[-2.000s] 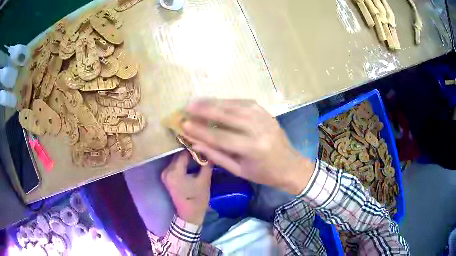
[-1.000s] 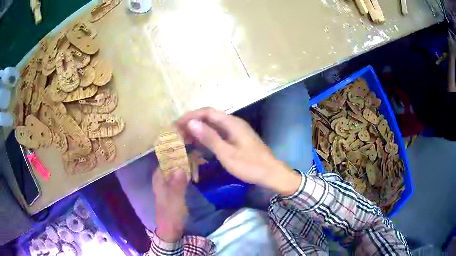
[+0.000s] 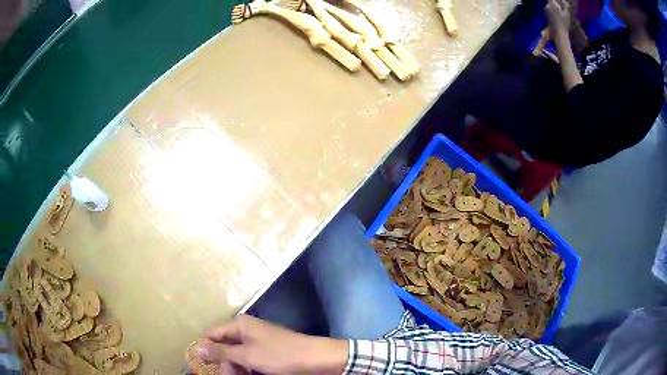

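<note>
My right hand (image 3: 267,347) is at the bottom edge with its fingers bent and its fingertips on a tan grooved sole piece (image 3: 196,357), which the frame cuts off. My left hand is not in view. A heap of sole pieces (image 3: 55,304) lies on the bench at the lower left. A white glue bottle (image 3: 90,193) lies tilted near the bench's far edge, its nozzle pointing to the upper left.
Several pale figure legs (image 3: 340,36) lie at the back of the bench (image 3: 219,102), one more (image 3: 447,17) apart. A green conveyor (image 3: 110,66) runs behind. A blue bin (image 3: 572,265) of sole pieces stands right of my lap. A person in dark clothes (image 3: 607,110) sits at upper right.
The view has swung to the right and up the bench. My hands now sit lower in the picture, and my left hand has gone out of it. The legs and the other person show more fully.
</note>
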